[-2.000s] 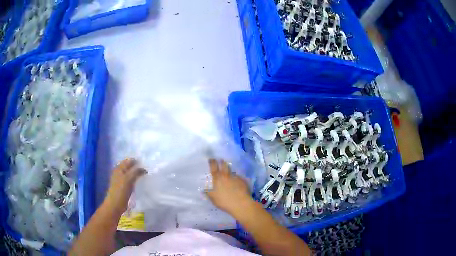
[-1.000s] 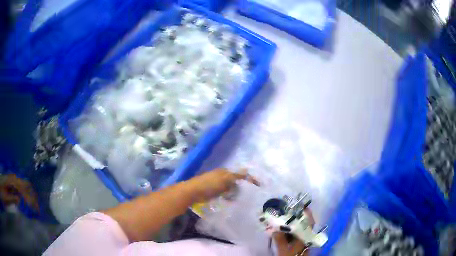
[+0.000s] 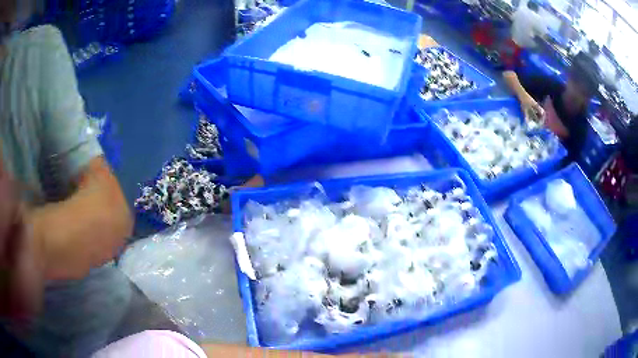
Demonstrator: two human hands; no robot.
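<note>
A blue tote (image 3: 514,271) filled with loosely piled bagged parts (image 3: 350,245) lies nearest in front of me on the white-topped table (image 3: 566,325). The parts look whitish and dark under cloudy film. A white tag (image 3: 242,255) is on the tote's left rim. My pink sleeve (image 3: 150,346) shows at the bottom left, and a thin strip of my forearm runs along the bottom edge. Neither of my hands is in the picture. The view is somewhat blurred.
A person (image 3: 52,126) stands close at the left, beside a large clear sack (image 3: 192,273). Stacked blue totes (image 3: 308,91) stand behind, with bare parts (image 3: 178,189) low at their left. A smaller tote of white film (image 3: 563,231) and another person (image 3: 559,105) are at the right.
The view has swung left, bringing the bagged-parts tote to the centre. My left hand and the hand holding a part have left the picture. The person at the left has come into view.
</note>
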